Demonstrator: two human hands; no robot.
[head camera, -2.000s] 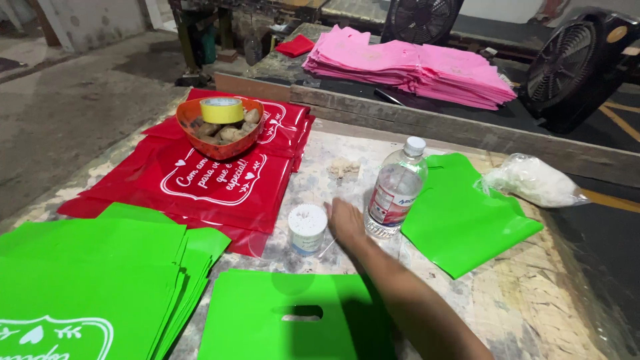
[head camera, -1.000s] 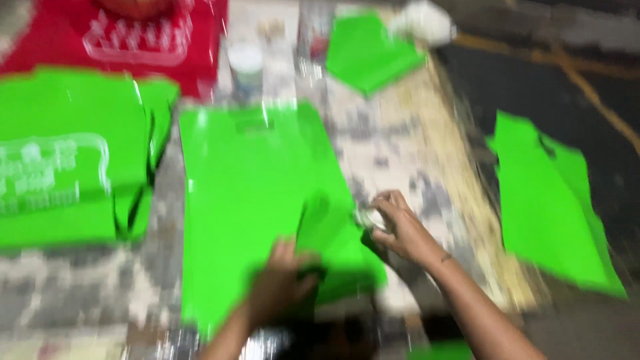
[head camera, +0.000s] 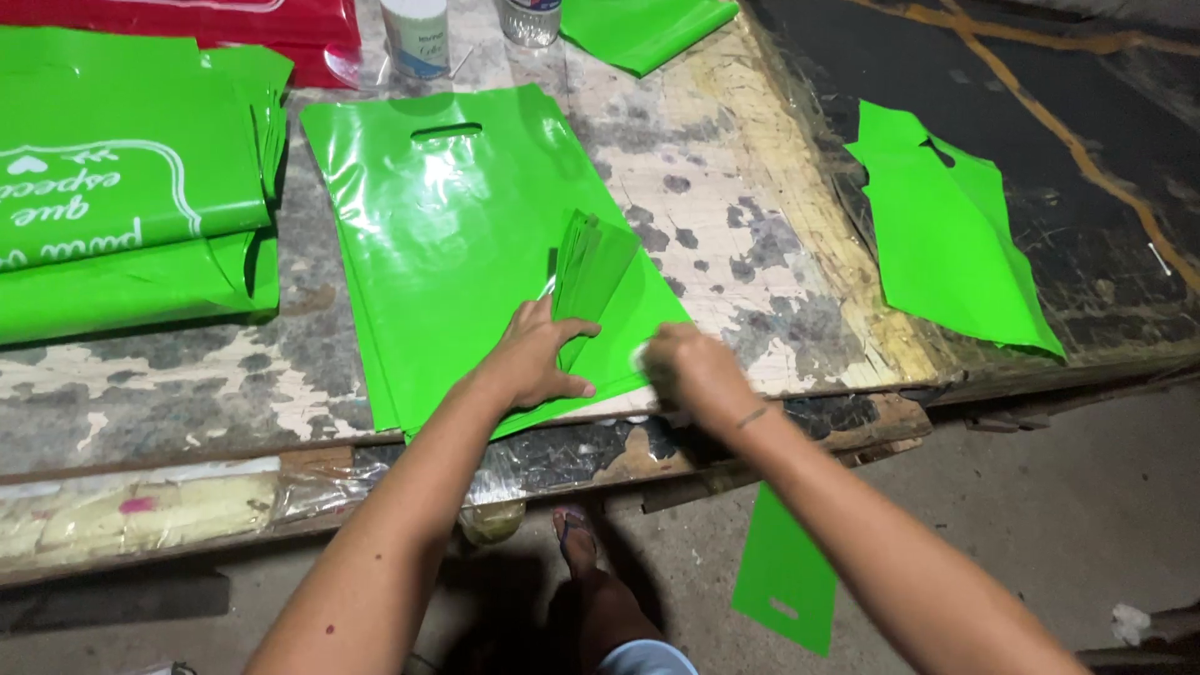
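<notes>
A stack of green plastic bags (head camera: 459, 216) with die-cut handles lies near the table's front edge. My left hand (head camera: 539, 361) presses on the stack's lower part, its thumb and fingers around the folded-back corner (head camera: 592, 267) of some bags. Blurred by motion, my right hand (head camera: 694, 370) is at the stack's lower right corner, its fingers curled around something small and whitish. What that thing is cannot be told. Printed green bags (head camera: 122, 178) lie in a pile at the left, with red bags (head camera: 309, 37) behind them.
Behind the stack stand a white lidded jar (head camera: 417, 37) and a clear plastic bottle (head camera: 532, 21). One green bag (head camera: 647, 28) lies beside the bottle, another (head camera: 947, 225) on the dark surface at right. A further green bag (head camera: 787, 572) is on the floor below the worn table's edge (head camera: 600, 427).
My right hand has left the area by the jar and bottle and is now at the stack's lower right corner. My left hand has come into view on the stack. The view has tilted down.
</notes>
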